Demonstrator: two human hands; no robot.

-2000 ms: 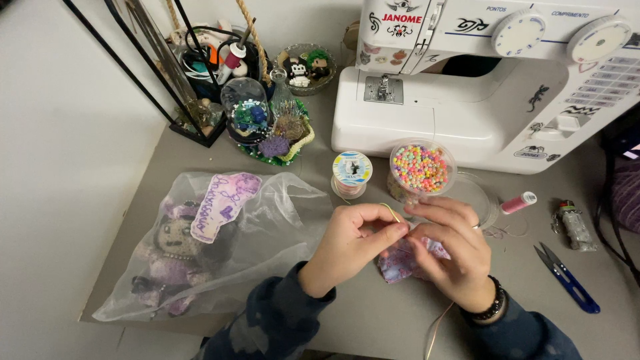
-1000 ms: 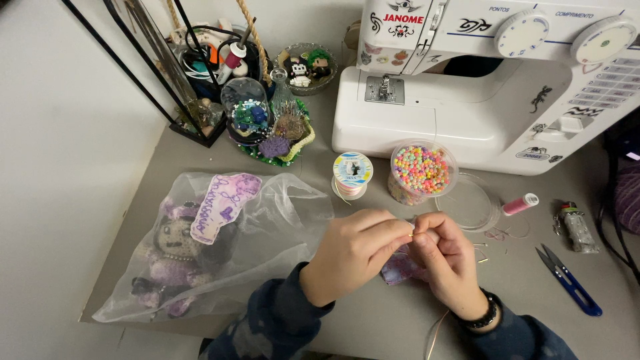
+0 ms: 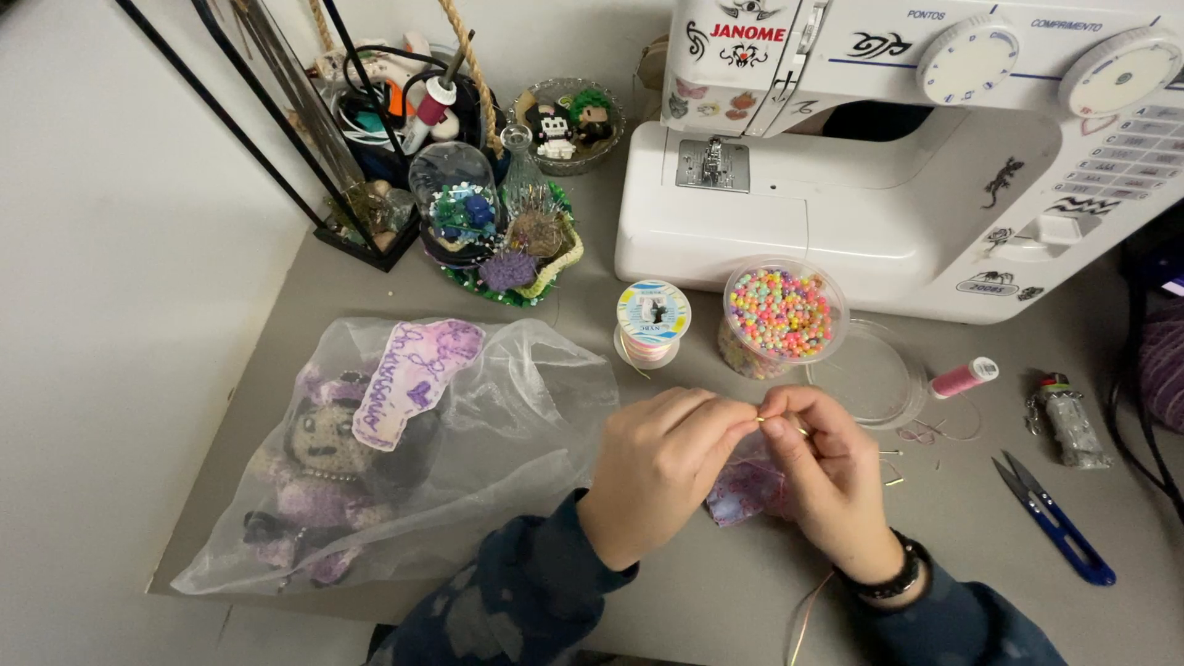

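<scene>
My left hand (image 3: pixel 668 464) and my right hand (image 3: pixel 825 472) meet at the fingertips, pinching a thin yellowish cord (image 3: pixel 760 419) between them. A length of cord hangs below my right wrist. Under the hands a small pink and lilac patterned fabric piece (image 3: pixel 740 493) lies on the table, partly hidden. Just beyond them stand a spool of pale cord (image 3: pixel 649 324) and a clear tub of pastel beads (image 3: pixel 783 314). To the left, a sheer organza bag (image 3: pixel 518 435) holds a crocheted doll (image 3: pixel 324 462), with a handwritten tag (image 3: pixel 416 379) over it.
A white Janome sewing machine (image 3: pixel 832 222) stands behind. Right of my hands are a clear lid (image 3: pixel 865 375), a pink thread spool (image 3: pixel 964 377), a lighter (image 3: pixel 1070 421) and blue thread snips (image 3: pixel 1056 520). A pincushion (image 3: pixel 509 270) and a black-framed glass holder (image 3: pixel 365 236) stand at back left.
My fingers have shifted from lower down around the cord to a fingertip-to-fingertip pinch. Two seconds ago my right hand's fingers were spread over the clear lid's near edge.
</scene>
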